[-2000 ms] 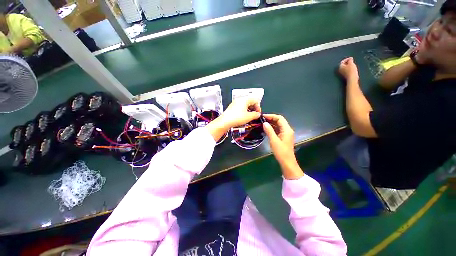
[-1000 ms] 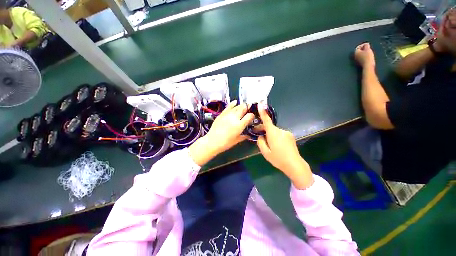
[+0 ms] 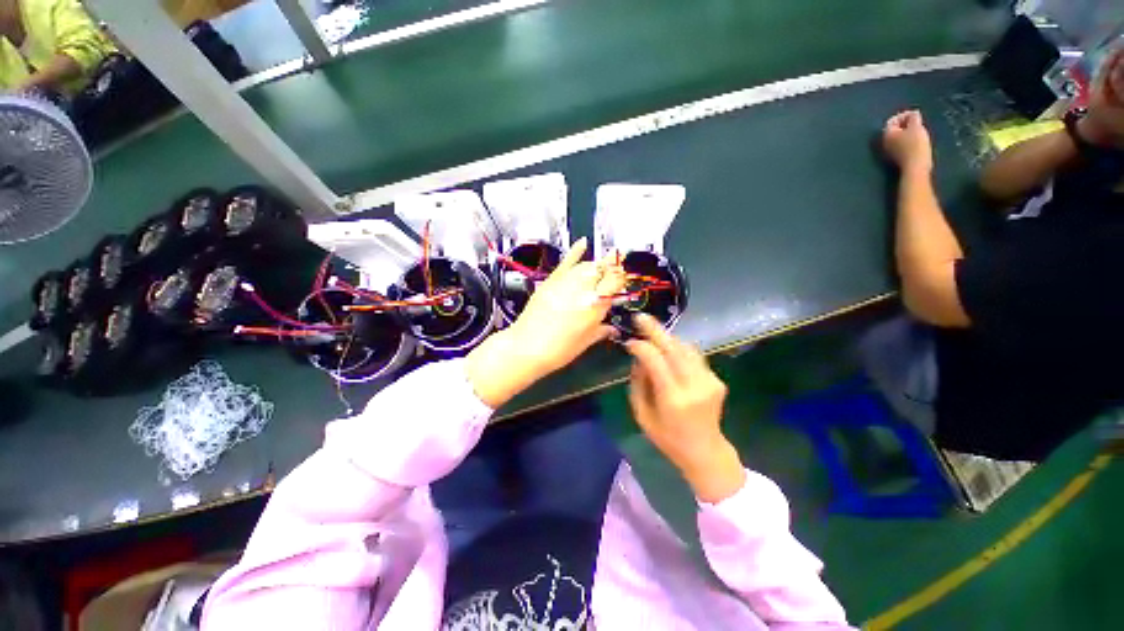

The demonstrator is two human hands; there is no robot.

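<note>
Four housing bodies stand in a row on the bench, each a dark cup with a white bracket towards the far side. My left hand (image 3: 565, 311) is at the left rim of the rightmost housing body (image 3: 666, 296), fingers by its red and orange lead wires (image 3: 643, 286); whether it pinches a wire cannot be told. My right hand (image 3: 676, 385) is at the near rim of the same cup, its fingers bent together; its fingertips are too small to read. The other three housing bodies (image 3: 454, 323) have red, orange and dark wires rising from them.
Black round modules (image 3: 154, 290) stand in two rows at left. A tangled heap of thin white strands (image 3: 201, 419) lies nearer. A fan (image 3: 40, 170) and a metal post (image 3: 210, 111) are at the far left. A seated person's forearm (image 3: 924, 234) rests on the bench at right, above a blue stool (image 3: 851, 456).
My right hand has drawn back from inside the rightmost cup to its near rim. Red and orange wires now show across that cup. My left hand stays at its left side.
</note>
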